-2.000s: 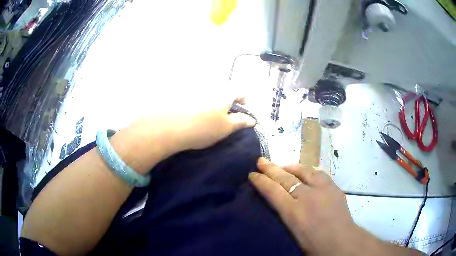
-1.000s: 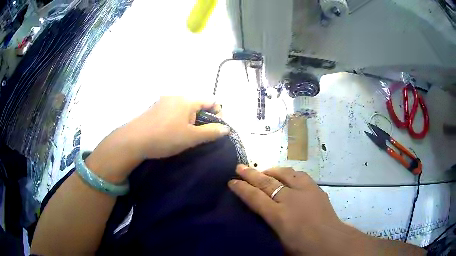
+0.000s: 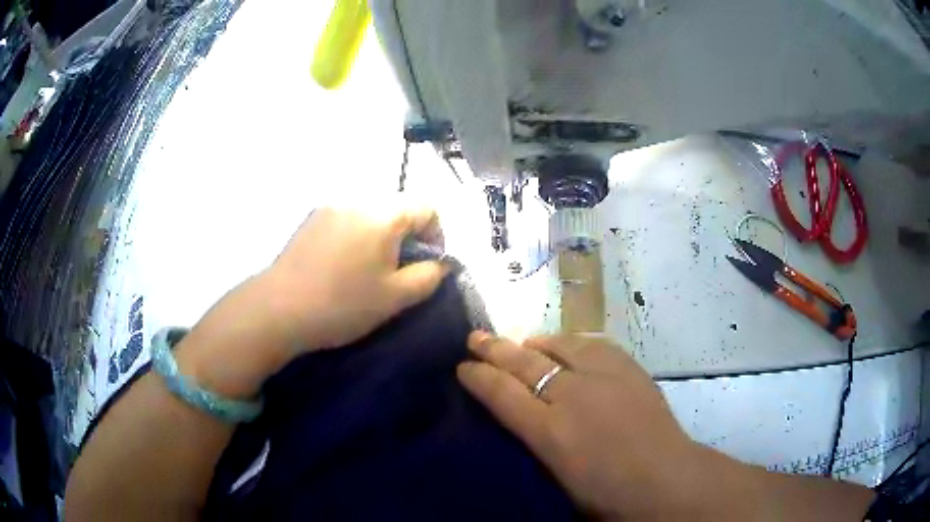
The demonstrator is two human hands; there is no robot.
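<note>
A dark navy garment panel [image 3: 377,418] fills the bottom centre and hangs over the table's front edge. My left hand [image 3: 347,270] pinches its upper edge between thumb and fingers, where a bit of grey lining [image 3: 418,249] shows. My right hand [image 3: 571,408], with a ring, lies with fingertips on the cloth's right edge; whether it grips is hidden. A pale overlocked edge [image 3: 471,304] runs between the hands. The presser foot and needle [image 3: 499,219] are just beyond the cloth, not touching it.
The sewing machine head [image 3: 653,71] spans the top right, with a white knob [image 3: 574,226] below. Brown tape [image 3: 582,296], snips with orange handles [image 3: 793,289] and red-handled scissors [image 3: 822,204] lie right. A yellow tool [image 3: 341,43] is behind; dark stacked pieces [image 3: 71,204] stand left.
The view has shifted, so the machine parts appear further left. My left hand went left with the cloth edge away from the needle and still pinches it. My right hand stays on the cloth.
</note>
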